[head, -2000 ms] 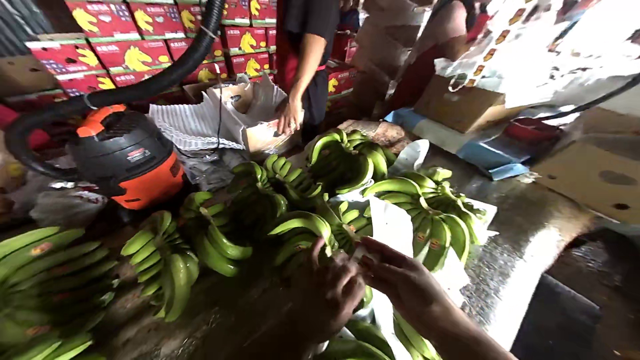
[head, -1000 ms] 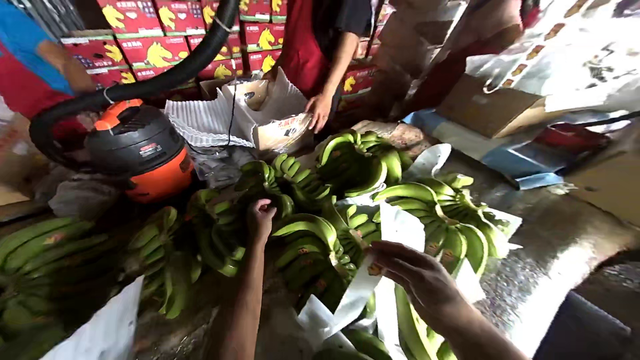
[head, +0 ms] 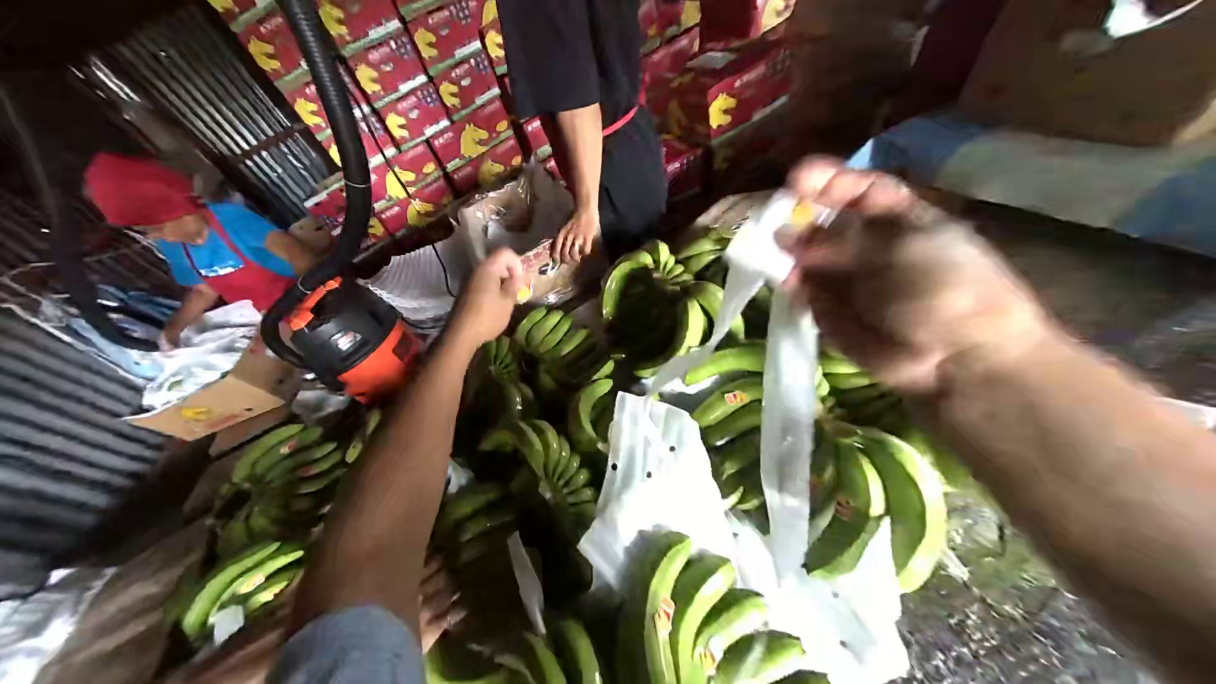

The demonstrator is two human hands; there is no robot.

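Note:
My left hand (head: 489,294) is raised over the bananas with its fingers pinched, a small yellow sticker (head: 522,293) at the fingertips. Nearer the camera on the right, my blurred right hand (head: 883,266) grips a long white paper strip (head: 788,437) that hangs down in two lengths, with a yellow sticker between the fingers. Green banana hands (head: 883,494) lie below, some bearing small red and yellow stickers. Punctured white sheets (head: 655,475) lie between them. At the bottom, another green banana hand (head: 693,608) rests against a sheet.
A black and orange vacuum (head: 356,337) with a thick hose stands behind the bananas. Beyond it, a person's hand (head: 577,236) rests on an open carton (head: 532,228). A person in a red cap works at the left. Red printed boxes (head: 465,133) are stacked behind. Another hand (head: 437,598) shows at bottom left.
My left hand has risen from among the bananas. My right hand has lifted, drawing the strip upward. The view has swung and tilted, bringing the person in the red cap into sight.

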